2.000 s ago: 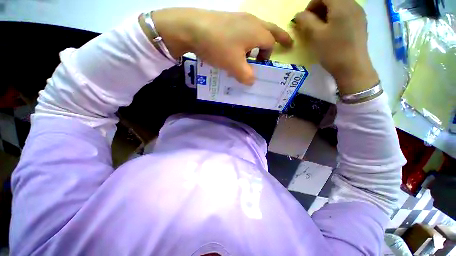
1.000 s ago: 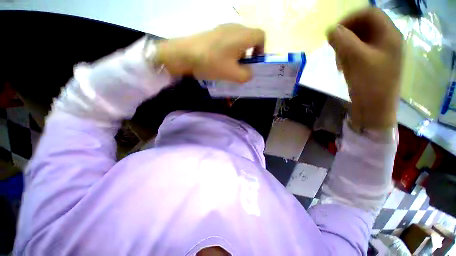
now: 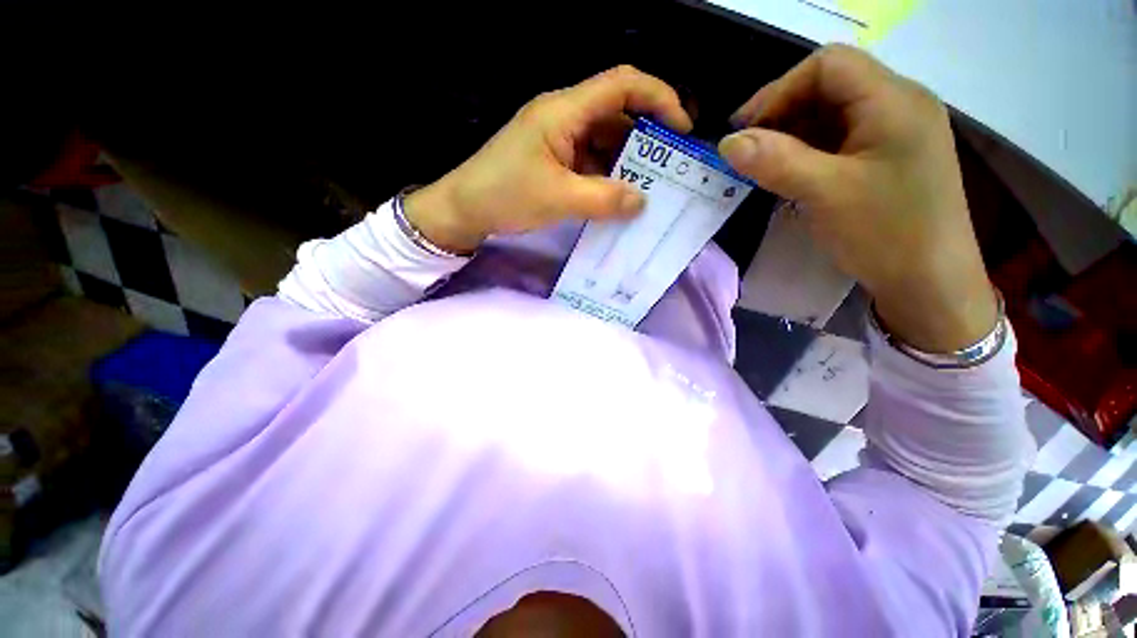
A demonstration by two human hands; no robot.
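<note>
A white retail box point(image 3: 655, 224) with a blue end edge stands tilted over my lap, its printed "100" and "2.4A" end pointing away from me. My left hand point(image 3: 567, 162) grips the box by its left edge, thumb on the white face. My right hand point(image 3: 848, 175) is at the box's blue end, thumb and index finger close together at its right corner. Whether a small sticker is between those fingertips cannot be seen. The box's lower end rests near the lilac top.
The white table point(image 3: 1047, 100) with its dark edge is at the upper right. A bit of yellow sheet point(image 3: 883, 18) shows at the top. A blue object point(image 3: 156, 374) is on the floor at left. Red material point(image 3: 1079, 361) lies below the table at right.
The box has turned, its "100" end now pointing up and away. My right hand has come from the yellow sheet to that end. The view has shifted, showing less table.
</note>
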